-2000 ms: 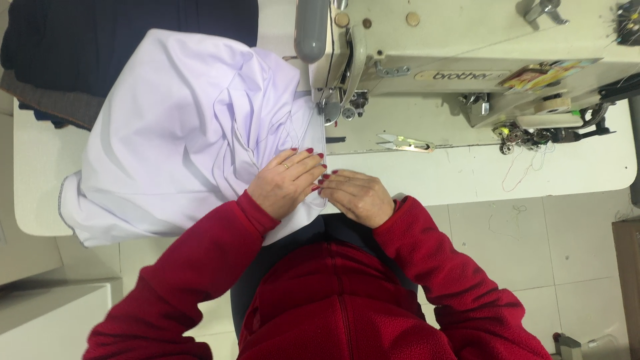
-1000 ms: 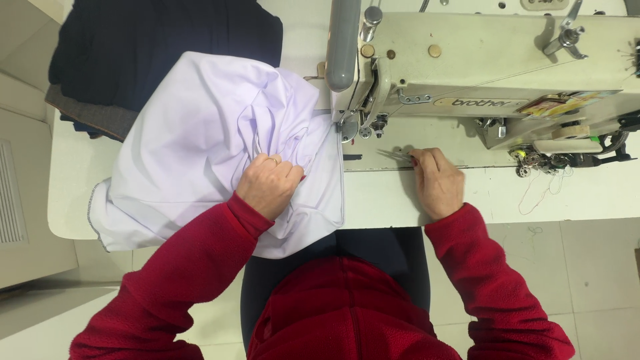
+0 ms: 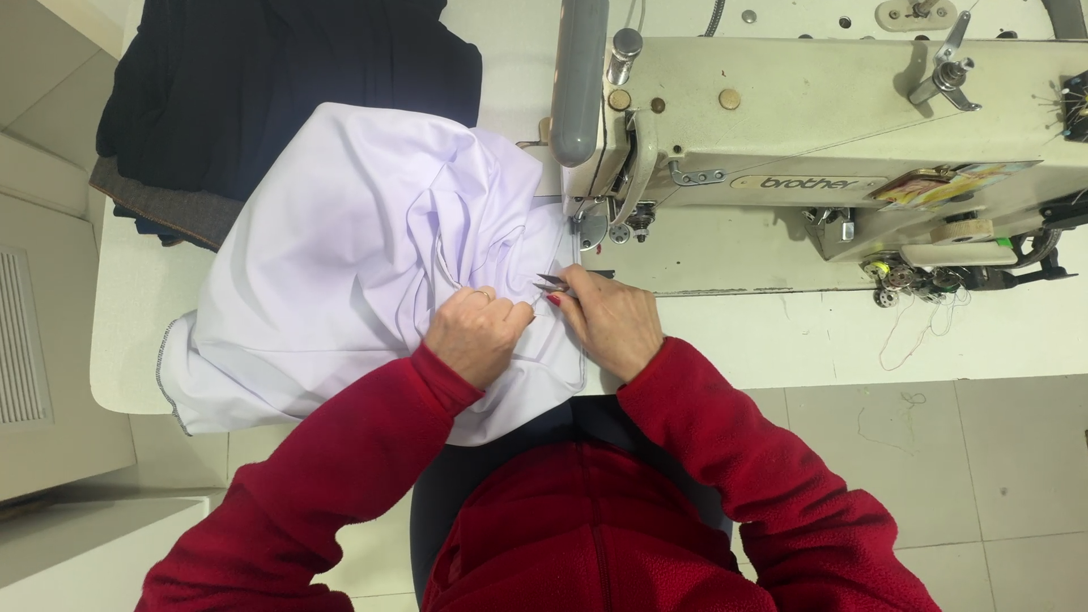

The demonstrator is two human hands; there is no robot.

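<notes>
White fabric (image 3: 340, 255) lies bunched over the table's left part, its dark-stitched edge hanging at lower left. My left hand (image 3: 478, 333) pinches a gathered fold of it. Just to the right, my right hand (image 3: 614, 321) holds small thread snips (image 3: 552, 284), whose blades point left over the cloth beside my left fingers. Most of the snips is hidden in my palm. Behind both hands stands the needle end of a Brother sewing machine (image 3: 765, 110); the cloth's right part reaches to its presser foot area.
Dark folded garments (image 3: 280, 68) are piled at the back left, with a grey piece (image 3: 166, 204) under them. Several bobbins (image 3: 914, 280) with loose threads sit at the right below the machine arm. The white table (image 3: 850, 336) has its front edge close to my body.
My right hand took hold of the snips, which lay on the machine bed two seconds ago, and has moved left to the cloth. My left hand still grips the fabric.
</notes>
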